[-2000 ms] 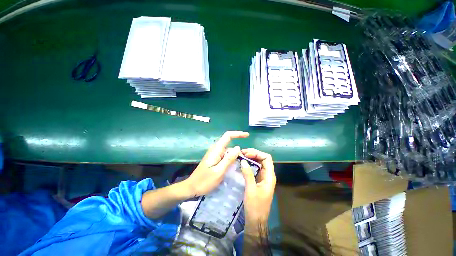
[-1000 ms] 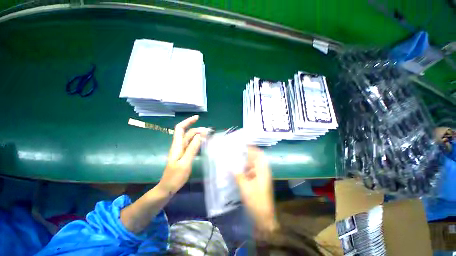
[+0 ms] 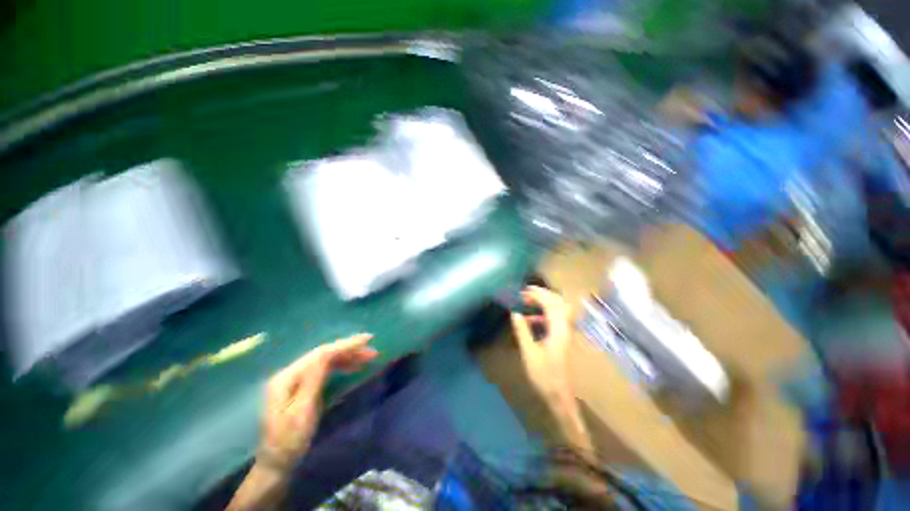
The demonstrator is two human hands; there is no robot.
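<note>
The whole view is blurred. My left hand [image 3: 299,394] is over the green bench's [image 3: 269,269] front edge, empty, with its fingers spread from the thumb. My right hand [image 3: 547,334] is to its right, beside the carton, with thumb and fingers curled towards each other; whether it pinches something small cannot be told. No panel shows in either hand. A stack of white cards [image 3: 110,259] lies at the left. The panel stacks [image 3: 394,205] stand in the middle, their faces washed out white. A narrow pale strip [image 3: 165,379] lies in front of the white cards.
An open brown carton [image 3: 688,399] beside the bench holds panels [image 3: 614,334] and a white roll-like bundle [image 3: 674,329]. A shiny heap of clear trays [image 3: 589,150] is at the bench's right end. A person in blue [image 3: 768,165] is at the upper right. A metal rail [image 3: 249,58] runs along the back.
The view has swung right, so the bench things sit further left. The panel held earlier is gone from my hands. My hands are apart, the right one now beside the carton.
</note>
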